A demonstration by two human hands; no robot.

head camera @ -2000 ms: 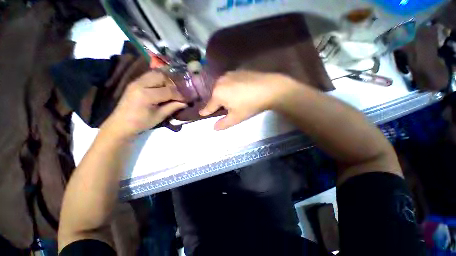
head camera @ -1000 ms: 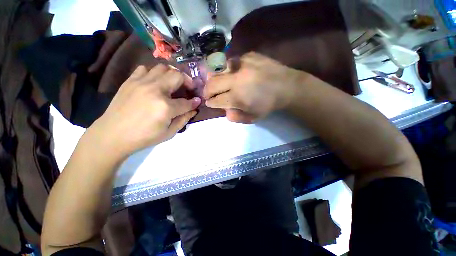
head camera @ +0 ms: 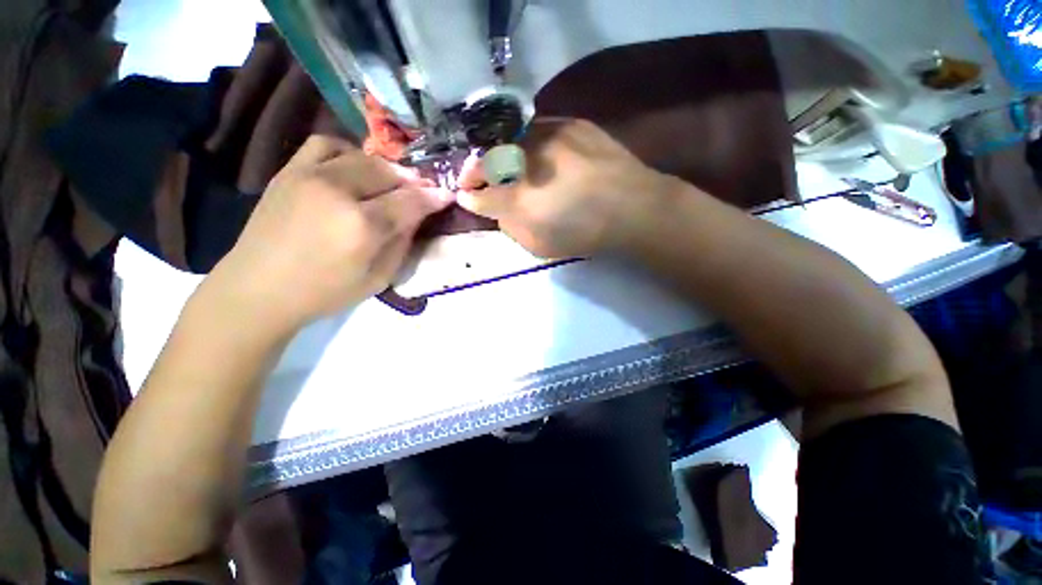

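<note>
A brown garment panel [head camera: 686, 114] lies under the sewing machine [head camera: 640, 21], spread to the right of the needle area. Its near edge is at the presser foot [head camera: 446, 171], in bright light. My left hand [head camera: 343, 223] is on the cloth left of the foot, fingertips pinching its edge. My right hand [head camera: 560, 189] holds the cloth just right of the foot, beside the pale round knob [head camera: 503, 165]. The fingertips of both hands almost meet. Black cloth [head camera: 137, 149] lies left of my left hand. The stitch point itself is hidden by fingers and glare.
Thread snips [head camera: 897, 206] lie on the table at right. A ruler-marked strip [head camera: 514, 409] runs along the table's front edge. Stacked brown panels [head camera: 69, 343] hang at far left. An orange-red piece [head camera: 391, 128] is beside the needle area. A brown piece [head camera: 734, 514] lies low right.
The brown cloth's near edge has moved away from me toward the needle, baring the table plate and a dark curved slot. Both hands have moved slightly forward with it.
</note>
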